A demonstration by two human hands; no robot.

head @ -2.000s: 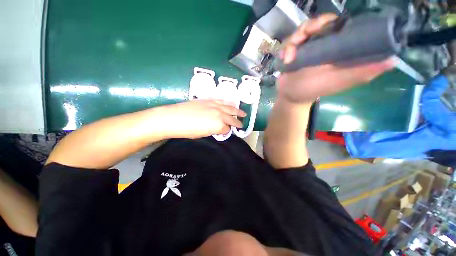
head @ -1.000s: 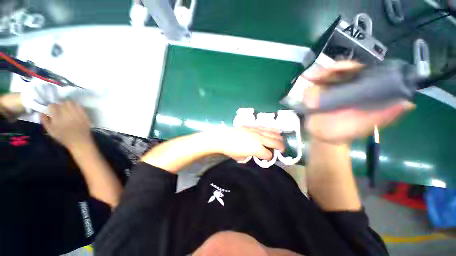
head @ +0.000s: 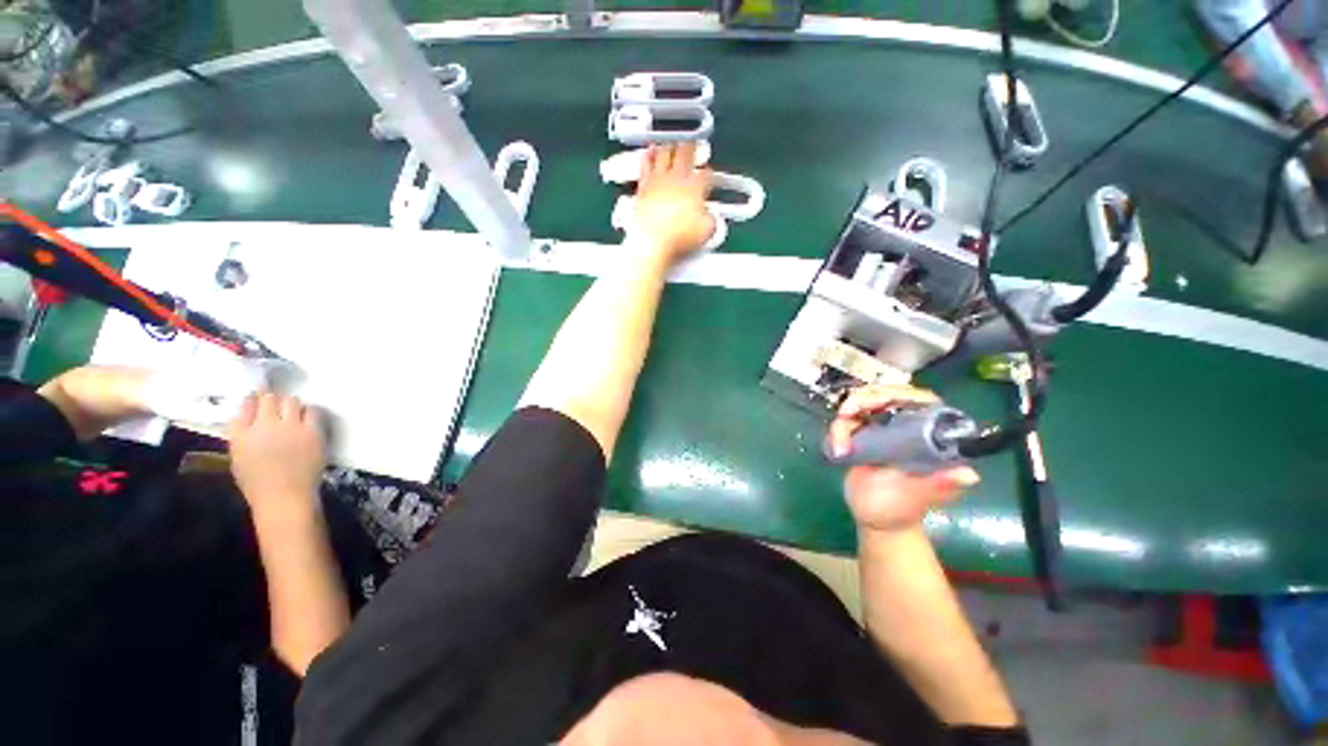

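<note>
My left hand (head: 673,211) reaches forward, palm down over several white plastic housings (head: 738,194) on the conveyor. Its fingers lie across them and cover their middles; whether it grips them cannot be told. Two more white housings (head: 661,123) lie side by side just beyond my fingertips. My right hand (head: 891,488) holds the thick grey electric screwdriver (head: 906,439), lying roughly level, near the front of the screw feeder. The driver's tip is hidden by my fingers. The silver-grey screw feeder (head: 881,302) marked "A10" stands beyond my right hand.
A second grey screwdriver (head: 1008,311) lies beside the feeder. A mallet (head: 1037,488) with a long black grip lies to its right. A pale metal post (head: 423,124) slants across left. Black cords hang at right. A neighbour's hands (head: 277,437) work over a white board (head: 386,328).
My left hand has moved from the near bench edge forward onto the conveyor, and the three housings are gone from the bench edge. The right hand still holds the screwdriver. The view has shifted.
</note>
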